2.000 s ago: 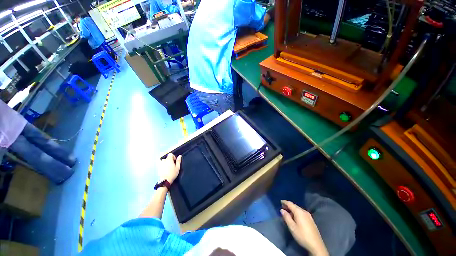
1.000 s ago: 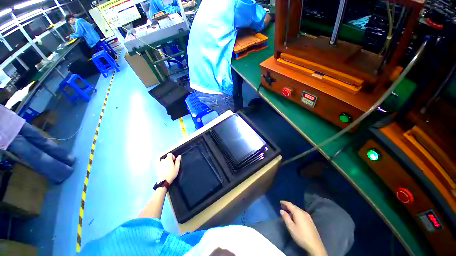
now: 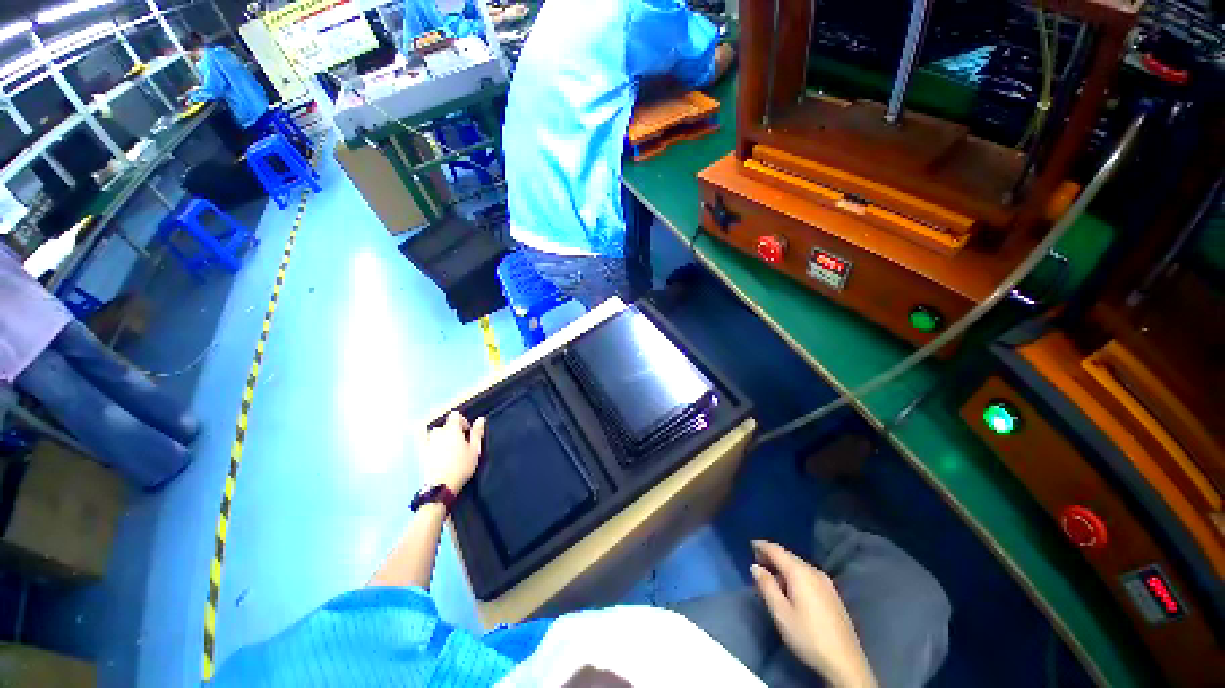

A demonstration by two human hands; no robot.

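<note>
A black tray [image 3: 603, 487] with two recesses lies on a cardboard carton [image 3: 672, 508] in front of me. Its right recess holds a stack of glossy tablet screen assemblies [image 3: 642, 370]. Its left recess shows a dark flat surface [image 3: 531, 464]; I cannot tell whether it is a part or the recess floor. My left hand [image 3: 454, 454] rests on the tray's left edge, fingers over the rim, some fingers hidden. My right hand [image 3: 795, 598] lies on my thigh, empty, fingers apart.
An orange-brown press [image 3: 860, 229] stands on the green bench [image 3: 793, 316], a second press [image 3: 1102, 470] nearer at right. A pale air hose [image 3: 940, 336] loops before them. A person in blue [image 3: 571, 128] is beyond the tray, by a blue stool [image 3: 537, 303]. Another person [image 3: 81, 363] stands far left.
My hands, the tray and the screens have barely moved. The person at the far left has shifted slightly left.
</note>
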